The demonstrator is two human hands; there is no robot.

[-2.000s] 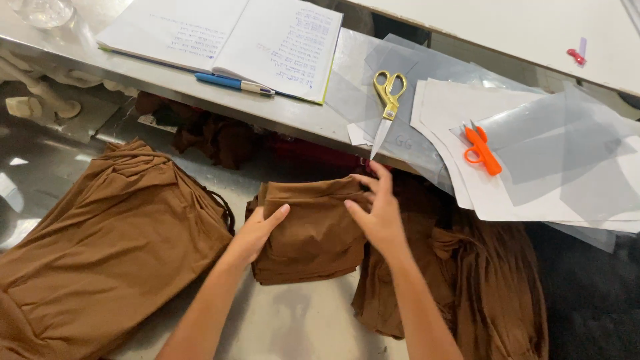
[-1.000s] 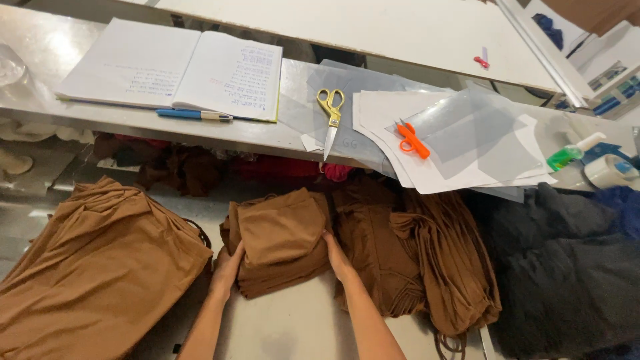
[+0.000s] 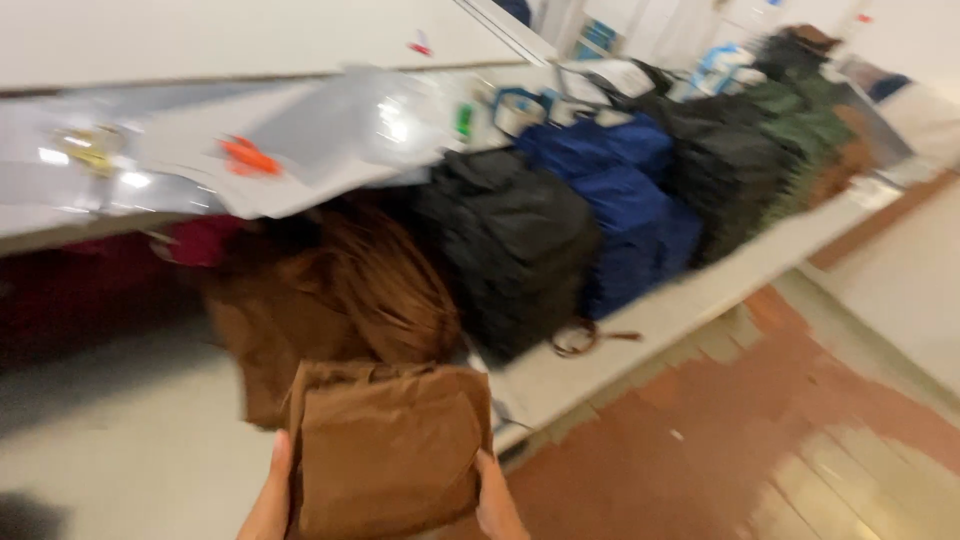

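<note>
Between my two hands is a folded stack of brown fabric [image 3: 390, 450], held upright by its sides at the bottom centre. My left hand [image 3: 271, 491] presses its left edge, and my right hand [image 3: 496, 499] grips its right edge, the thumb on the front face. Just behind the stack lie more brown cloth pieces [image 3: 292, 322] and a gathered brown bundle [image 3: 397, 289]. A black fabric pile [image 3: 517, 247] stands right of them, followed by a blue fabric pile [image 3: 622, 202]. The view is blurred.
Gold-handled scissors [image 3: 90, 146] and orange thread snips [image 3: 249, 156] lie on the raised shelf with clear plastic sheets [image 3: 337, 124]. Dark [image 3: 727, 165] and green fabric piles [image 3: 802, 120] continue right. A brown cord [image 3: 577, 339] rests at the bench edge, above a reddish floor [image 3: 637, 450].
The view has swung far to the right. My hands have lifted the folded brown stack off the bench surface and moved it rightward, in front of the other brown cloth.
</note>
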